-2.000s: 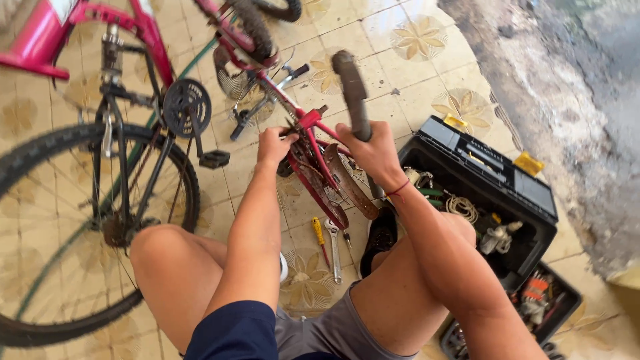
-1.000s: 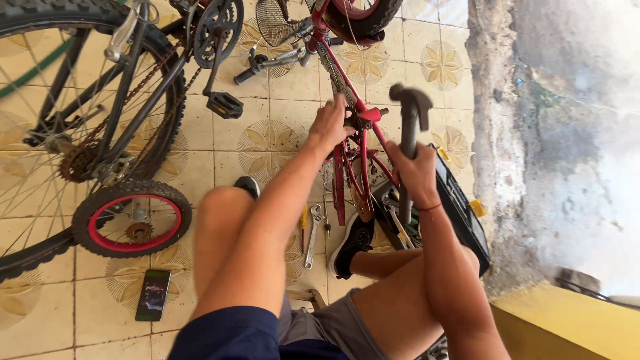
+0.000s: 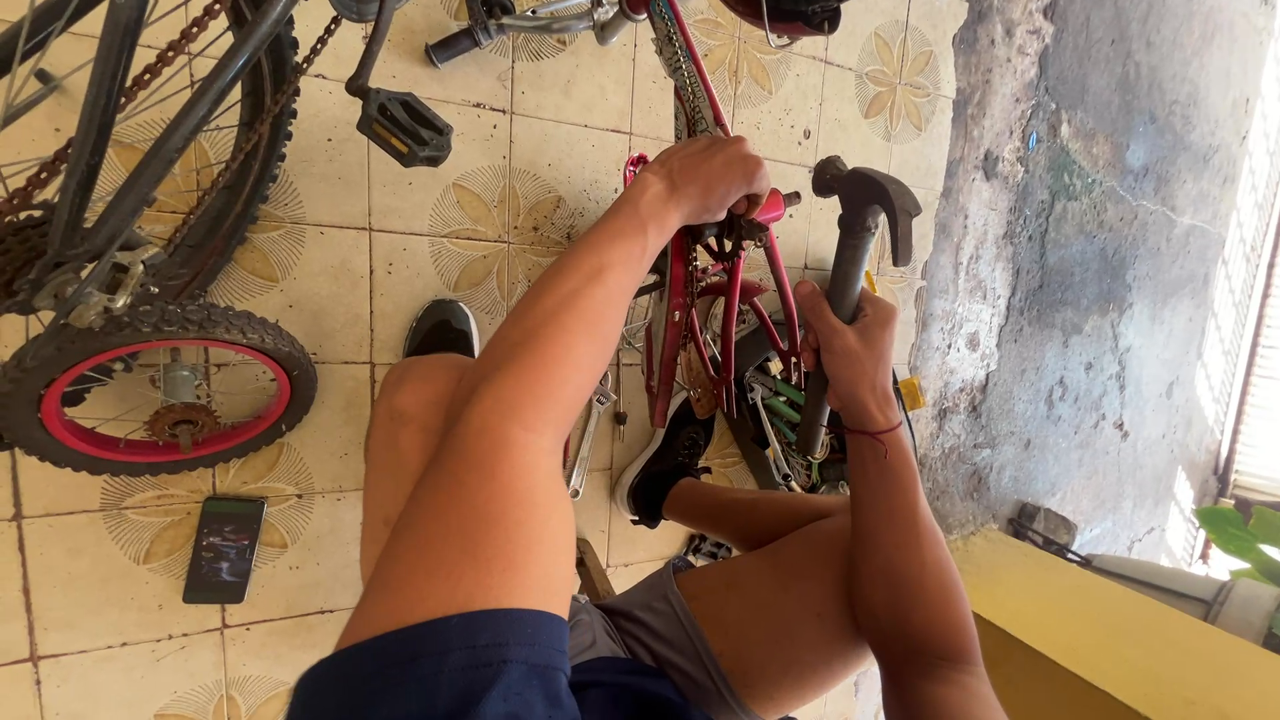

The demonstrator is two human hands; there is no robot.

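Note:
My right hand is closed around the handle of a claw hammer, its head up, just right of the bicycle frame. The small pink-red bicycle frame stands between my feet. My left hand is bent over the frame beside its bottom bracket shell; the fingertips are hidden, so what they touch or hold cannot be told. A chain hangs along the frame tubes. An adjustable wrench lies on the tiles left of my black shoe.
An open toolbox with tools stands behind the frame. At the left are a larger bicycle with a black pedal, a small wheel with a pink rim and a phone. A handlebar grip lies at the top. A stained wall rises at right.
The hammer and my right hand stay up beside the frame. My left hand remains at the frame's bottom bracket area, now with its back covering the fingers. The view has shifted and come closer.

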